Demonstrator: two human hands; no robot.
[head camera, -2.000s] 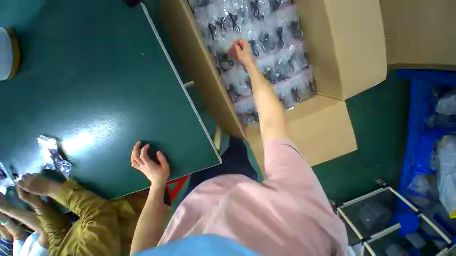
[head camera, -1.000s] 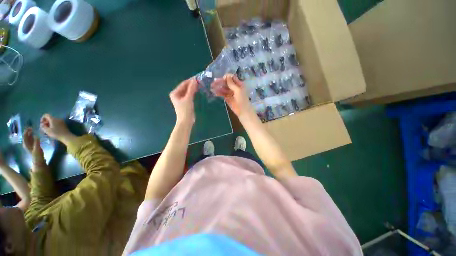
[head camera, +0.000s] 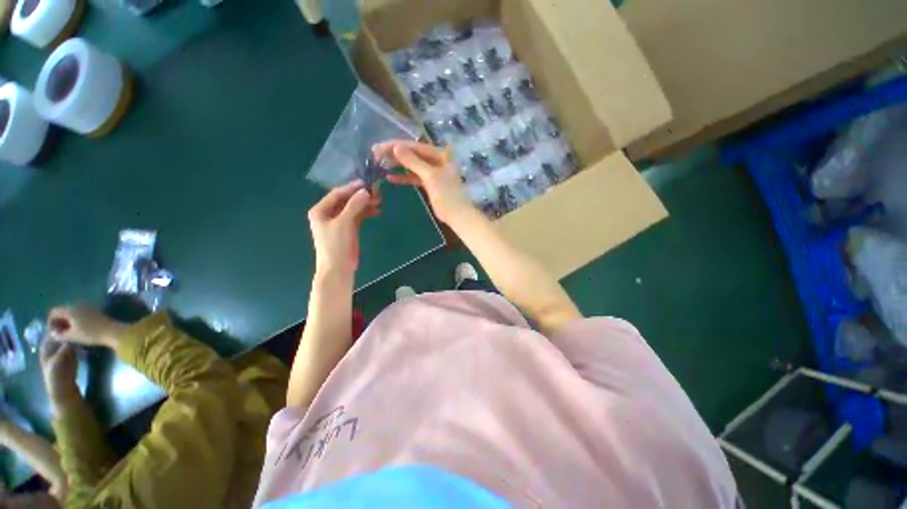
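Observation:
A clear zip bag (head camera: 350, 136) with a small dark part at its near end is held over the table's right corner. My left hand (head camera: 340, 221) pinches the bag's near end from the left. My right hand (head camera: 426, 177) has its fingers on the same end from the right. The open shipping carton (head camera: 565, 227) stands just right of the table. Packed bags (head camera: 487, 114) with dark centres lie in rows inside it.
A person in a mustard jacket (head camera: 184, 388) works at the table's near left, beside loose bags (head camera: 132, 263). White rolls (head camera: 85, 84) stand at the far left. Blue racks (head camera: 796, 258) and a tube-frame trolley (head camera: 796, 462) are at the right.
Two seconds ago my right hand was in the carton and my left hand lay on the table. Both now hold a bag over the table. Since one second ago the bag's clear part has spread out leftward.

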